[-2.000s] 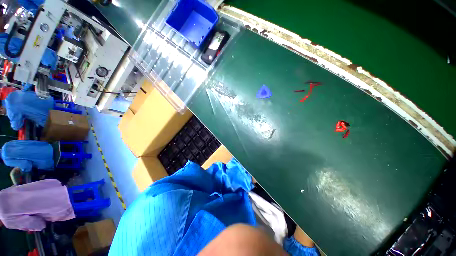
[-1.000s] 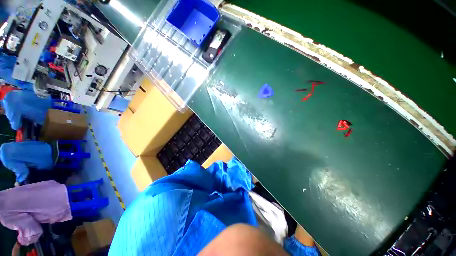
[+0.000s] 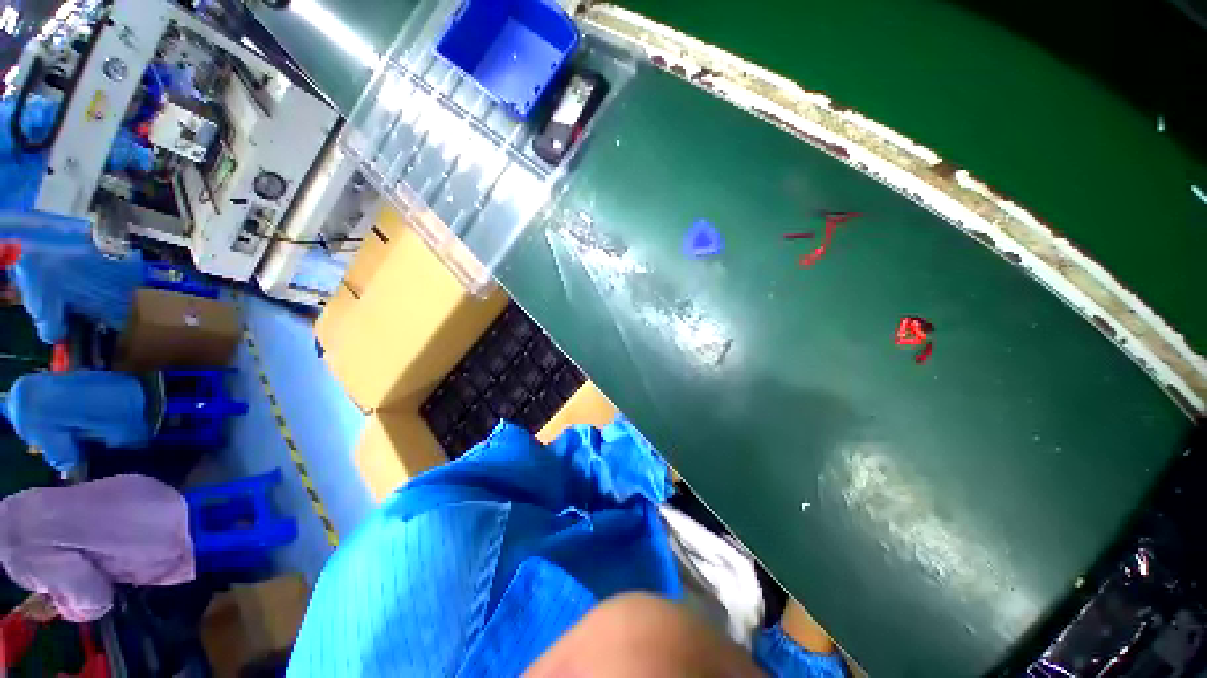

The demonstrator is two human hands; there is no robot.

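Neither of my hands is clearly in view. A gathered blue cuff shows at the bench's near edge, with no hand visible beyond it. Another bit of blue cuff shows at the bottom edge, beside a tan strip that I cannot identify. On the dark-green bench lie a small flat blue triangle, thin red strips and a small red curl. A glossy black tray is partly visible at the lower right, cut off by the frame.
A blue bin and a dark phone-like unit sit in a clear ribbed tray. A chipped pale rail borders the green belt. Below the bench edge, a cardboard box holds black trays. People in smocks are at left.
The people at the left have shifted slightly. Small light marks on the green belt have moved. The things on the bench have not moved.
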